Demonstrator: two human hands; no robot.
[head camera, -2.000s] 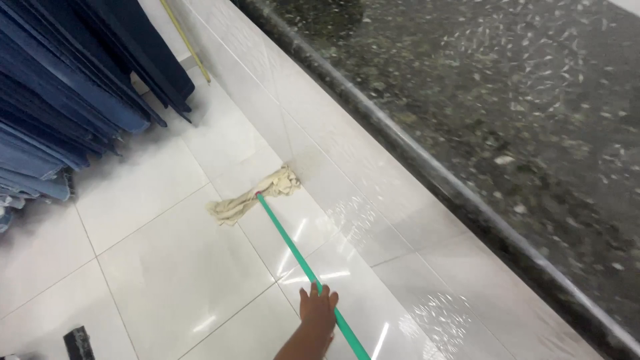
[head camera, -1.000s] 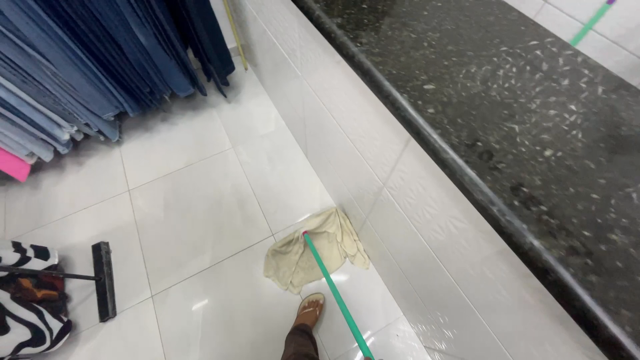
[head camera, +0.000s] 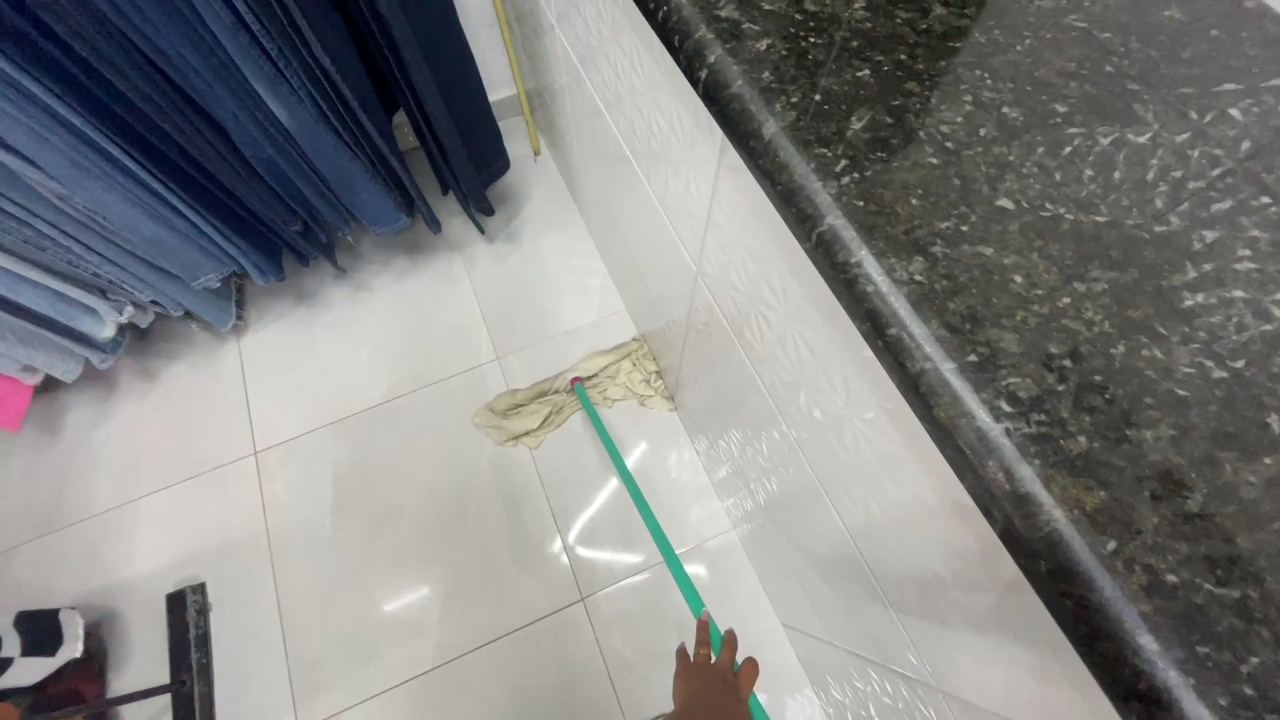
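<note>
My left hand (head camera: 712, 668) is at the bottom edge, right of centre, its fingers laid over and around a green pole (head camera: 650, 520). From the hand the pole slants up and left to a pinkish-red fitting (head camera: 576, 382), which sits on a damp-looking beige floor cloth (head camera: 540, 408). Bunched into a long strip, the cloth lies on the glossy white floor tiles (head camera: 400, 520), its right end against the base of a white tiled wall (head camera: 700, 370). My right hand is out of view, and the pole's upper end is cut off by the frame.
Rows of hanging jeans (head camera: 200, 140) fill the upper left. A yellow stick (head camera: 517, 80) leans by the wall's far end. A black floor squeegee (head camera: 190, 650) and black-and-white patterned fabric (head camera: 40, 645) are at lower left. A dark granite countertop (head camera: 1100, 300) tops the wall.
The cloth, spread wide one second ago, is now bunched in a strip farther along the floor. My left hand is back in view on the pole; the sandalled foot is no longer visible.
</note>
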